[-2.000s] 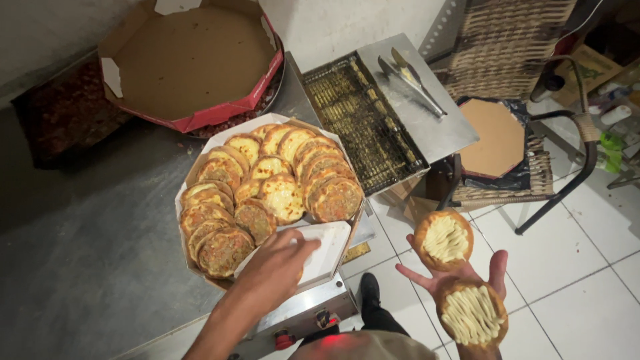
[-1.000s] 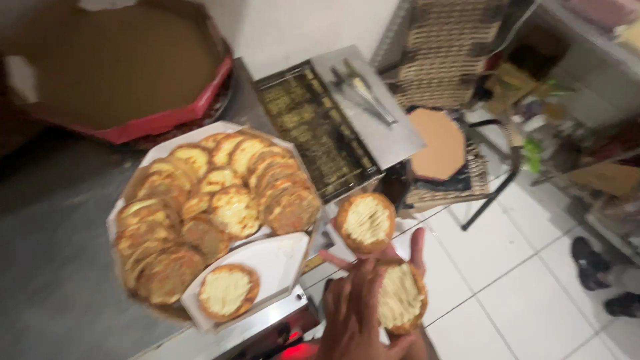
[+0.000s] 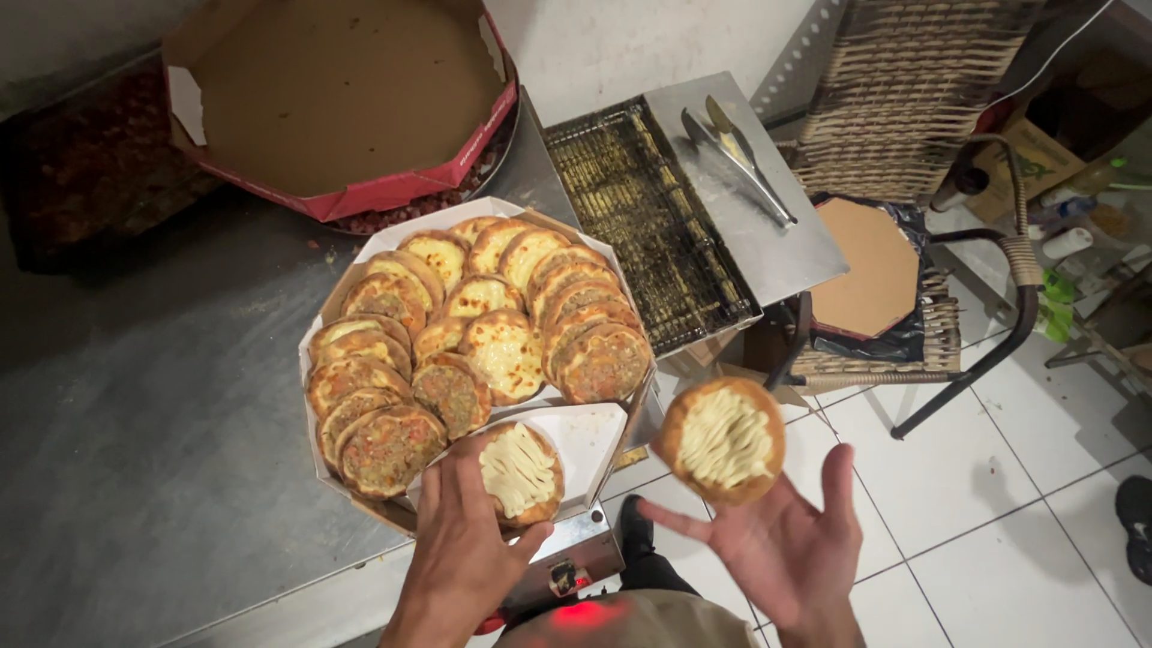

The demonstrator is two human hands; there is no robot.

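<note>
My left hand (image 3: 468, 531) grips a cream-topped small open pie (image 3: 519, 474) by its edge, in the white-walled front compartment (image 3: 589, 441) of an octagonal cardboard box (image 3: 317, 432). Whether another lies beneath it is hidden. My right hand (image 3: 787, 549), palm up with thumb and little finger spread, bears another cream-topped small open pie (image 3: 727, 441) on its fingers, right of the box. The box's main part holds overlapping rows of small open pies, some cheese-topped (image 3: 504, 355), others meat-topped (image 3: 391, 450).
A large red-edged cardboard box (image 3: 351, 99) stands behind on the metal counter (image 3: 135, 405). A dark wire rack tray (image 3: 652, 225) and metal tongs (image 3: 742, 162) on a metal sheet (image 3: 765, 243) are right of it. A woven chair (image 3: 909, 108) bears a cardboard octagon (image 3: 868, 265).
My left hand has moved from my right hand back to the front compartment with a cream-topped pie. My right hand bears one pie now; two were there before.
</note>
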